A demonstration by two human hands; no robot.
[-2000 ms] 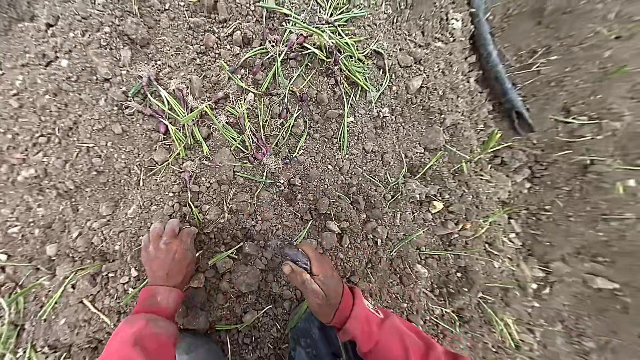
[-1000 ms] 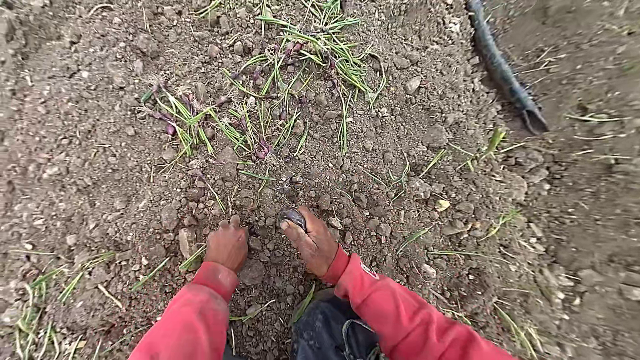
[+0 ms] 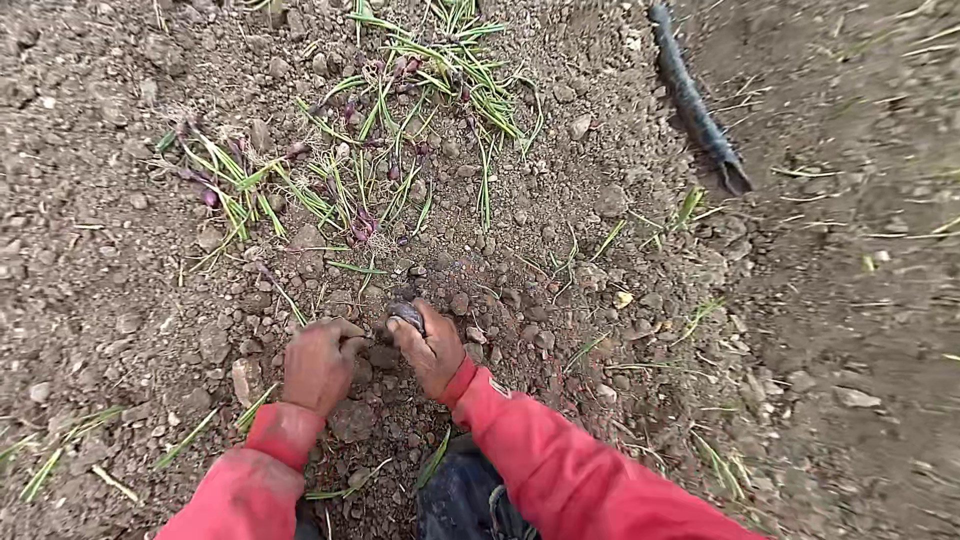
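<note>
My right hand (image 3: 431, 349) is closed around a dark, rounded object (image 3: 406, 315), perhaps a stone or a tool's end, just above the soil. Close by on the left, my left hand (image 3: 321, 364) is low over the ground with thumb and forefinger brought together; whether something small is between them cannot be told. Beyond both hands lie uprooted onion seedlings (image 3: 364, 225) with purple bulbs, pale roots and green leaves. More seedlings (image 3: 240, 184) lie to the upper left, and a denser heap (image 3: 457, 67) is at the top.
Loose, stony soil (image 3: 540, 300) surrounds the hands. A dark hose or pipe (image 3: 694, 105) lies at the upper right, its end toward me. Scattered green leaves (image 3: 45, 469) lie at the lower left. My knee in dark trousers (image 3: 465, 495) shows at the bottom.
My left hand has moved right, toward my right hand, since the earliest frame. My right hand still holds the dark object.
</note>
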